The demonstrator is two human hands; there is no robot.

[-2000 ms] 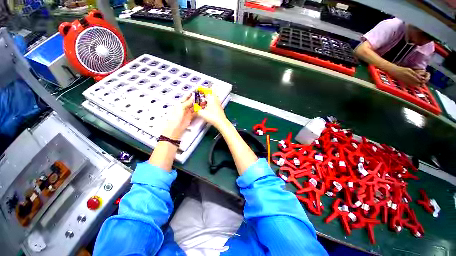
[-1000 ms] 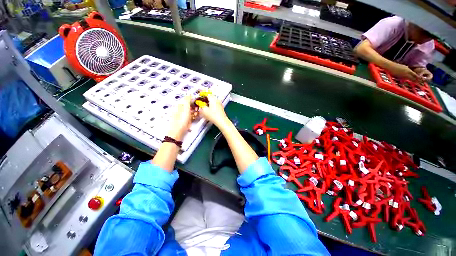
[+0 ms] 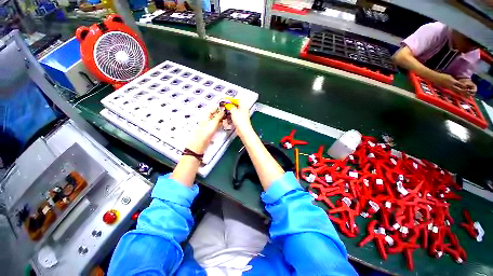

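Observation:
My left hand (image 3: 208,129) and my right hand (image 3: 236,114) meet over the near right part of the white pocketed tray (image 3: 178,99). Between their fingertips they hold a small dark module (image 3: 224,107), mostly hidden by the fingers. My right hand wears bright yellow finger cots. The tray has rows of square pockets with dark centres and lies on a second white tray.
Red spring clamps (image 3: 384,199) are piled at the right, beside a translucent white cup (image 3: 345,144). A black curved item (image 3: 238,167) lies near my right forearm. A red fan (image 3: 114,51) stands behind the trays. The press deck (image 3: 116,186) is at the left. Another person (image 3: 432,54) works across.
The whole view has shifted slightly, with the scene sitting a little further right. My hands stay together over the tray, and the fingers and the module have turned slightly.

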